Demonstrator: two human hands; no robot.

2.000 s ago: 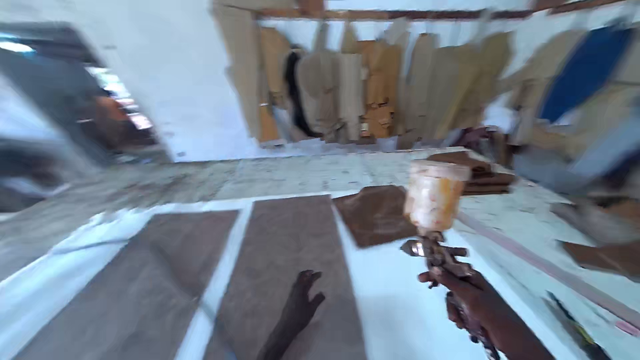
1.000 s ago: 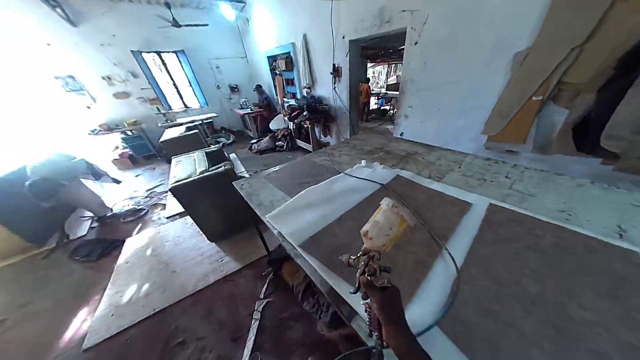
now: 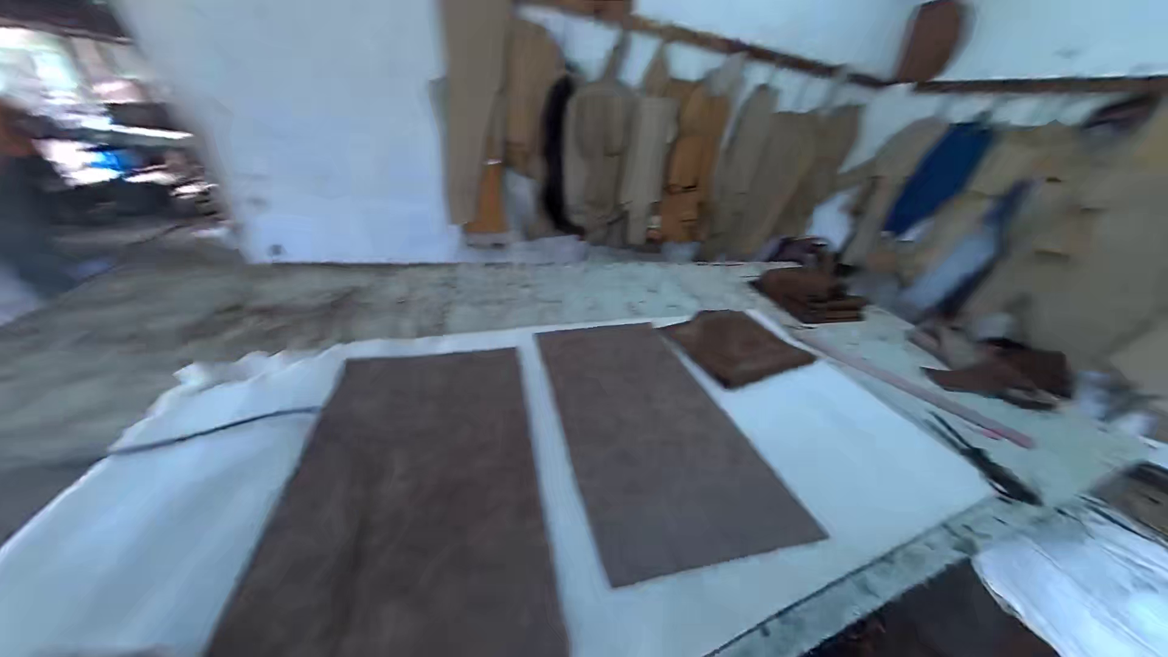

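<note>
Neither my left hand nor my right hand shows in the view now, and the spray gun is out of sight too. Two flat brown leather-like panels, a larger one (image 3: pixel 411 493) at the left and a smaller one (image 3: pixel 666 447) beside it, lie on a white sheet (image 3: pixel 849 447) over the table. At the far end of the smaller panel lies a folded brown piece (image 3: pixel 735 347). A dark hose (image 3: pixel 219 429) crosses the sheet at the left and ends from view at the larger panel's edge.
A brown stack (image 3: pixel 808 292) sits at the back right of the table. Nearer are a pinkish strip (image 3: pixel 922 392), a dark slender tool (image 3: pixel 990 465) and brown scraps (image 3: pixel 1004 372). Tan patterns (image 3: pixel 598 155) and a blue piece (image 3: pixel 940 178) hang along the wall.
The view has swung right from the window side of the room. The right hand and the spray gun, seen in both earlier frames, have left the view; so has the left hand, seen two seconds ago.
</note>
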